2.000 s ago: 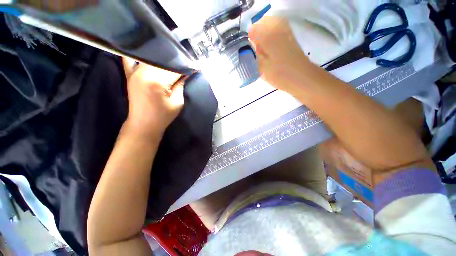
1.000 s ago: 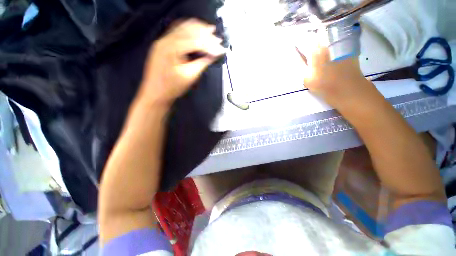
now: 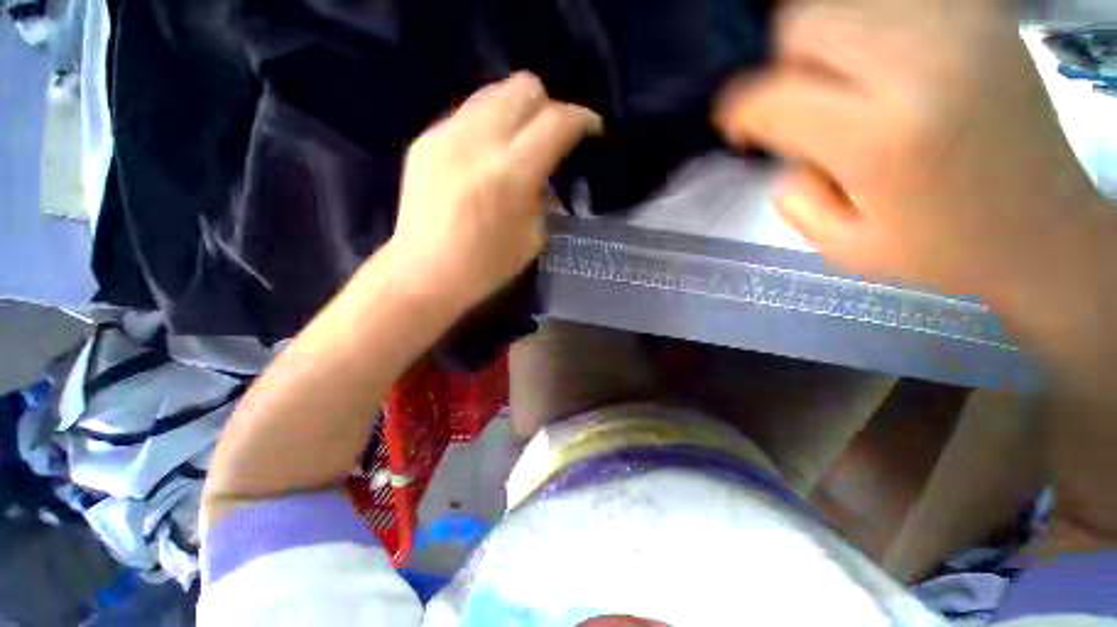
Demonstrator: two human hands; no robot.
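Observation:
A large black fabric piece (image 3: pixel 331 159) covers the upper left and top middle and hangs over the table's front edge. My left hand (image 3: pixel 478 184) is closed on the black fabric near its right part, at the table edge. My right hand (image 3: pixel 870 147) is blurred and raised at the upper right, close to the camera, with its fingers curled beside the black fabric. Whether it grips the fabric cannot be told. The needle and machine head are not in view.
The grey table edge with a ruler scale (image 3: pixel 759 300) runs across the middle. A red perforated basket (image 3: pixel 429 429) is below it. Striped white and black cloth (image 3: pixel 135 429) lies at the lower left. White cloth (image 3: pixel 1072 116) shows at the upper right.
The view has turned left and down; machine head and scissors have left it. The black fabric now spreads further right over the table top. My right hand has moved up and nearer the fabric.

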